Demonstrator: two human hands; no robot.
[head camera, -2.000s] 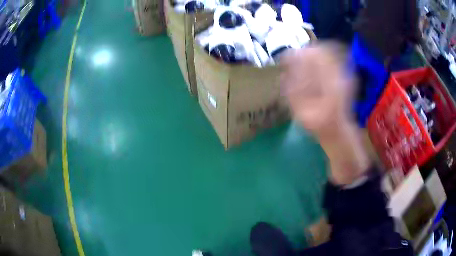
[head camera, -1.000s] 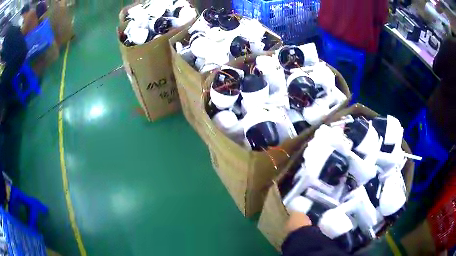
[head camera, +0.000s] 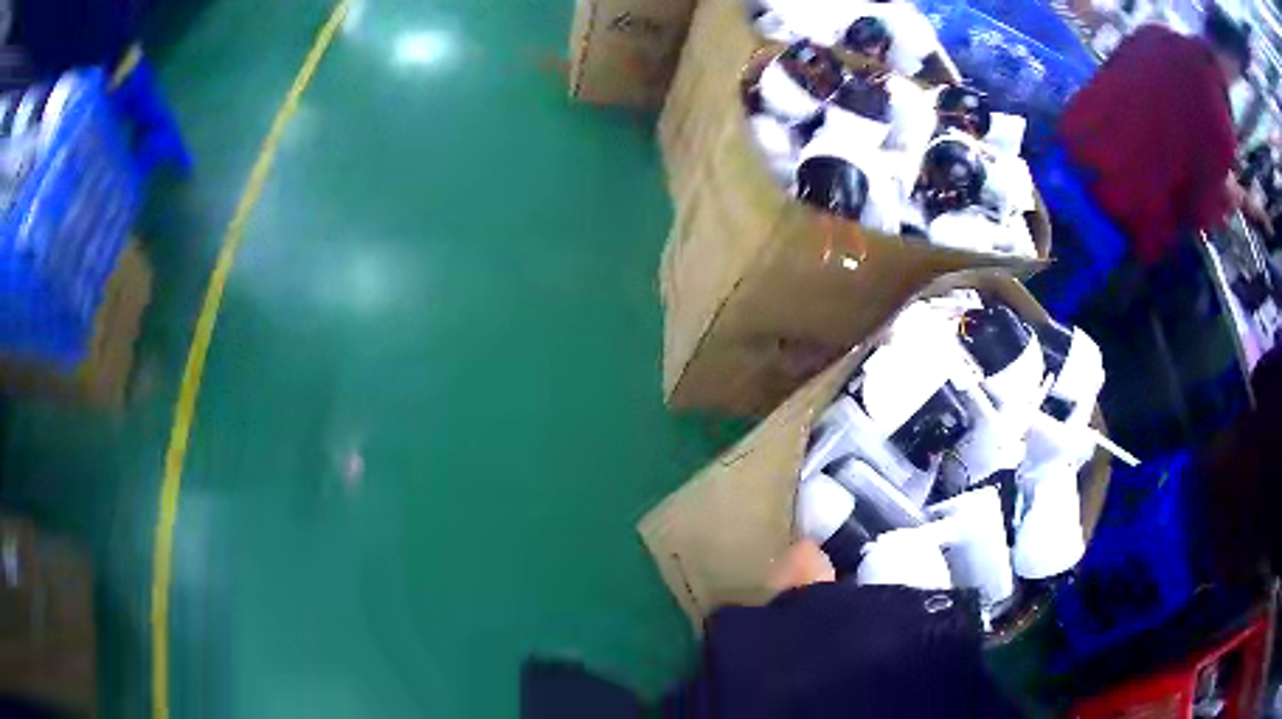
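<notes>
A brown open-top carton stands at the lower right, slightly tilted in view. It is full of white camera housings with black dome ends. My right hand is at its near left rim, beside the housings. The hand holds the rim; most of its fingers are hidden by the dark sleeve and the carton edge. My left hand is out of the picture.
Another full carton stands just beyond, with a further carton behind. A person in a red top is at the upper right. A red crate is at the lower right, a blue crate at left.
The view has shifted and turned. The near carton now stands at a sharper angle to the one beyond, with its left corner swung outward. My right hand stays at its rim.
</notes>
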